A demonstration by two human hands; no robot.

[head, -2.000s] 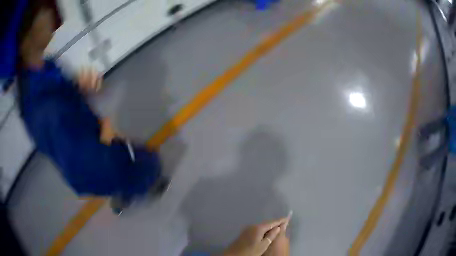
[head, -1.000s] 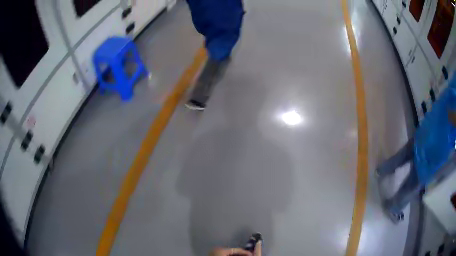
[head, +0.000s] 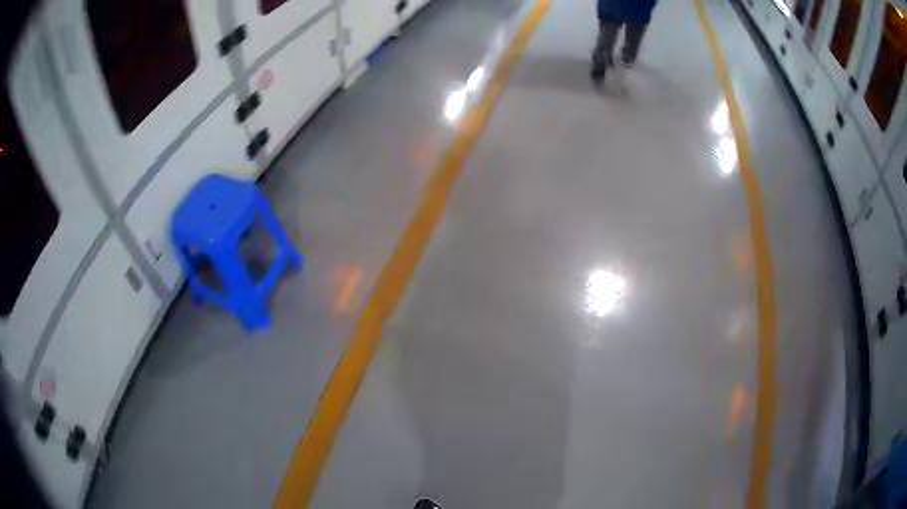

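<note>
Neither of my hands is in the picture. A small dark shape (head: 427,504), cut off by the bottom edge, is too little shown to name. A bright blue four-legged plastic stool (head: 217,211) stands upright on the grey floor at the left, beside the white cabinets.
Shiny grey floor (head: 497,298) runs ahead between two yellow lines (head: 403,254). White machine cabinets (head: 90,298) with dark windows line both sides. A person in blue (head: 627,12) is far ahead at the top. A blue patch (head: 900,482) shows at the lower right edge.
The stool is lower and larger in view. The person in blue is farther ahead. The light-blue-clad person at the right has nearly left view. The hand at the bottom is gone from view.
</note>
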